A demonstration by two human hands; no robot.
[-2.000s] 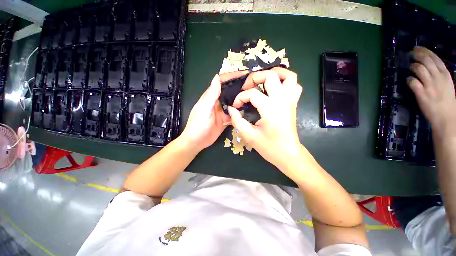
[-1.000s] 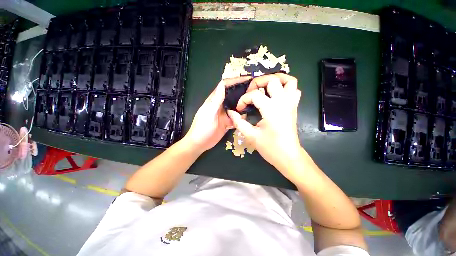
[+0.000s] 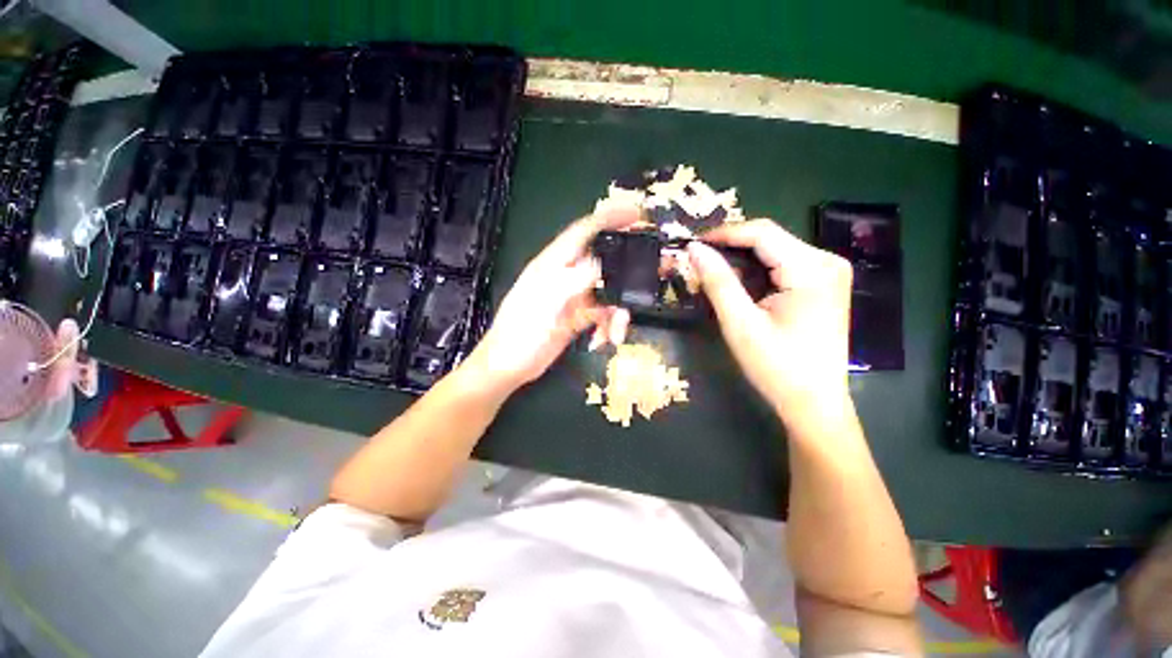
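A black plastic housing (image 3: 634,273) is held level above the green bench between both hands. My left hand (image 3: 546,302) grips its left end, thumb at the near edge and fingers at the far edge. My right hand (image 3: 784,302) is at its right end, with thumb and index finger pinched over it near a small pale bit; whether the bit is pinched is unclear. A loose pile of cream adhesive pieces (image 3: 636,382) lies nearer me. A farther pile of cream and black bits (image 3: 671,193) lies just beyond the housing, partly hidden by the hands.
A large black blister tray (image 3: 309,193) with filled pockets stands left. Another blister tray (image 3: 1073,289) stands right. A glossy black smartphone (image 3: 877,302) lies beside my right hand, partly covered. A pink fan (image 3: 26,360) and red stools (image 3: 161,418) are at the sides.
The housing has turned flatter and shows more of its face. My right hand has moved right and opened out from over it. The neighbouring worker's hand has left the right tray. The view has shifted slightly.
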